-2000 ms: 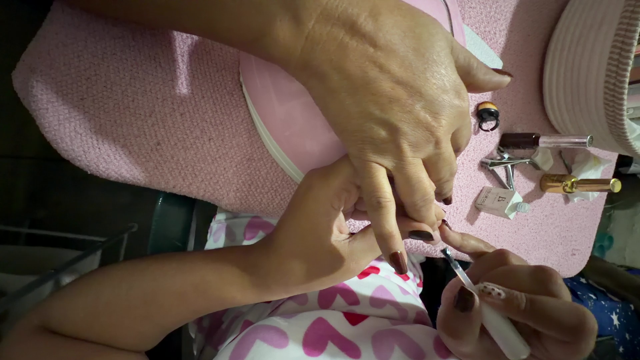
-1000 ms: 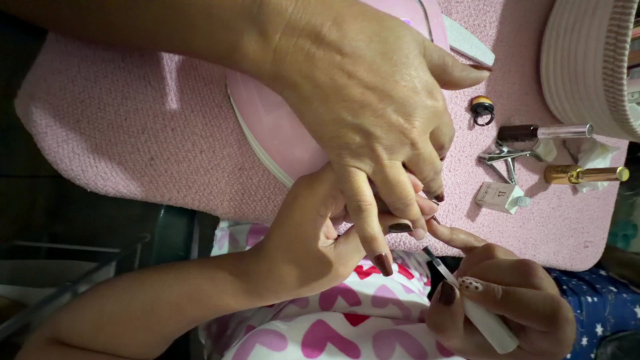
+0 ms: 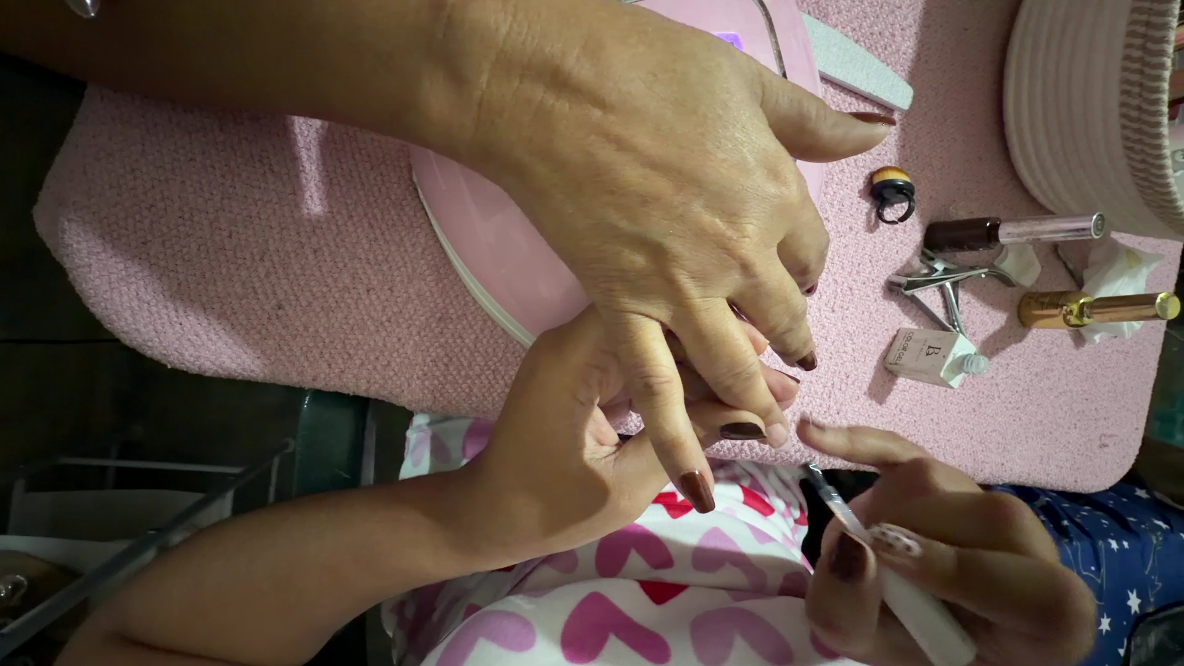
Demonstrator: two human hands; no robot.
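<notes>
The other person's hand [image 3: 675, 185] reaches in from the upper left, palm down, with glossy brown polish on several nails. My left hand [image 3: 573, 435] is below it, holding its fingers from underneath; my dark-nailed thumb lies beside a fingertip with no brown polish visible. Some of my left fingers are hidden. My right hand [image 3: 962, 555] pinches the white handle of a nail polish brush [image 3: 888, 564] at lower right. The brush's bristles point up and left, just short of the held fingertips. The right index finger is stretched out above the brush.
A pink nail lamp [image 3: 509, 240] sits under the other hand on a pink towel [image 3: 231, 277]. To the right are a grey nail file [image 3: 856, 65], a black ring [image 3: 893, 196], metal nippers [image 3: 943, 277], a white polish bottle [image 3: 928, 356], dark and gold tubes, and a rope basket [image 3: 1064, 111].
</notes>
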